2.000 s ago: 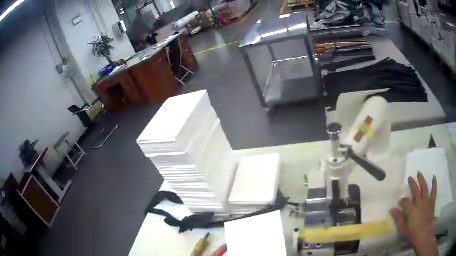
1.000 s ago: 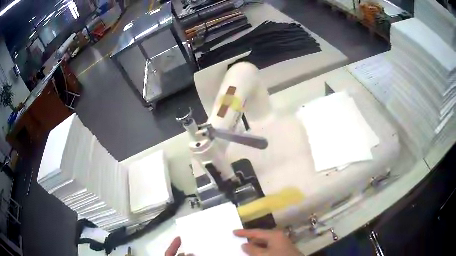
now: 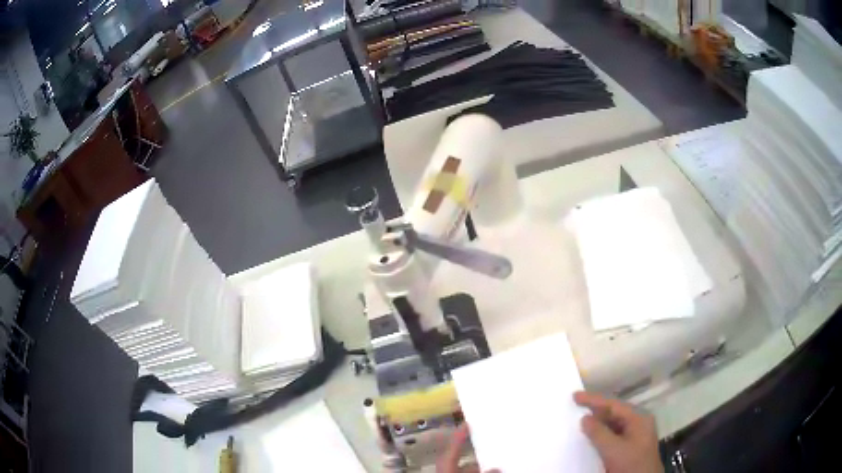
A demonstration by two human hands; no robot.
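A white sheet (image 3: 526, 402) is held low in front of the machine's working head (image 3: 415, 356), covering part of the yellow strip (image 3: 415, 404). My right hand (image 3: 620, 434) grips its right edge, thumb on top. My left hand (image 3: 459, 454) is at its lower left edge, partly hidden by the sheet and cut off by the frame's bottom. A small pile of white sheets (image 3: 639, 263) lies on the machine cover. Another white sheet (image 3: 312, 443) lies on the table left of the machine.
A tall stack of white sheets (image 3: 157, 296) and a lower pile (image 3: 280, 323) stand at left, with a black strip (image 3: 268, 397) around the base. A yellow-handled tool (image 3: 228, 455) lies near. More stacks (image 3: 803, 157) stand at right. The machine arm (image 3: 462, 175) and lever (image 3: 462, 254) rise centrally.
The view has swung right since two seconds ago. My right hand has come from the pile on the cover to the held sheet. In the last second, the sheet and both hands have moved right.
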